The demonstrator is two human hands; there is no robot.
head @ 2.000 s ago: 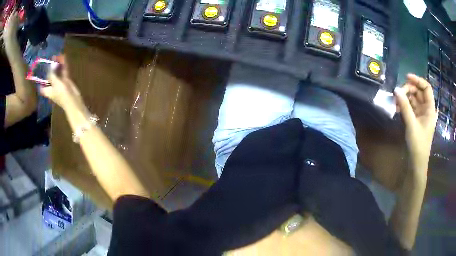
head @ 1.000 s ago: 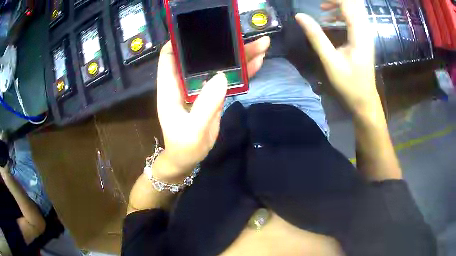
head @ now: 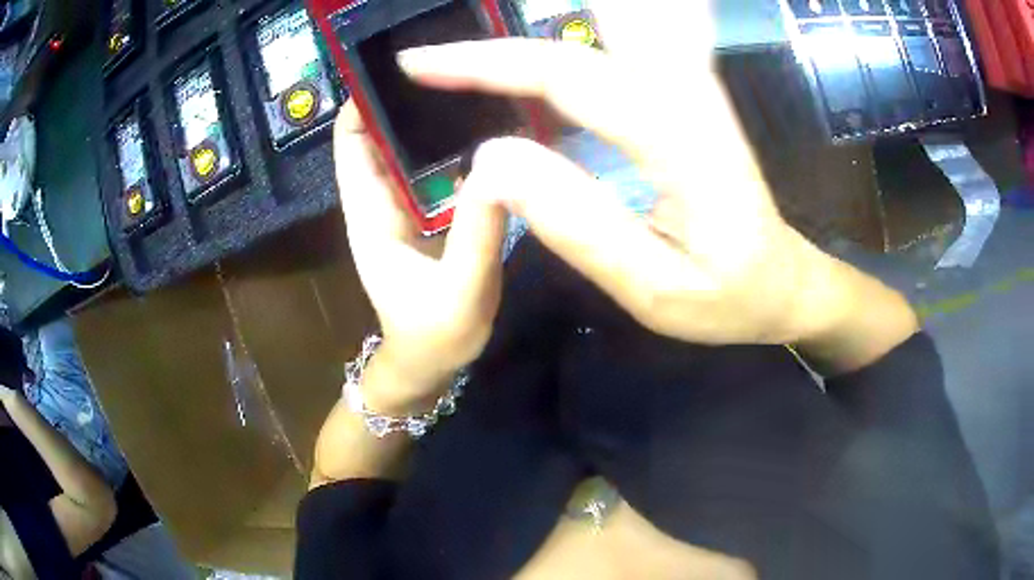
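Observation:
A red device unit with a black screen and a green strip at its lower end is tilted at the upper middle. My left hand holds it from below and the left side, thumb near the green strip. My right hand lies over its right part. The right index finger reaches across the screen, and the right thumb is by the lower end near my left thumb. Whether the right fingers touch the unit or hold a small part cannot be told.
A black tray at upper left holds several units with yellow spots. A clear blister tray with dark parts is upper right, beside a red tray. A cardboard box stands below the bench. Another person's arm shows at left.
My right hand has come in from the right over the unit. The unit in my left hand has tilted and shifted slightly left. A pale strip now hangs below the blister tray.

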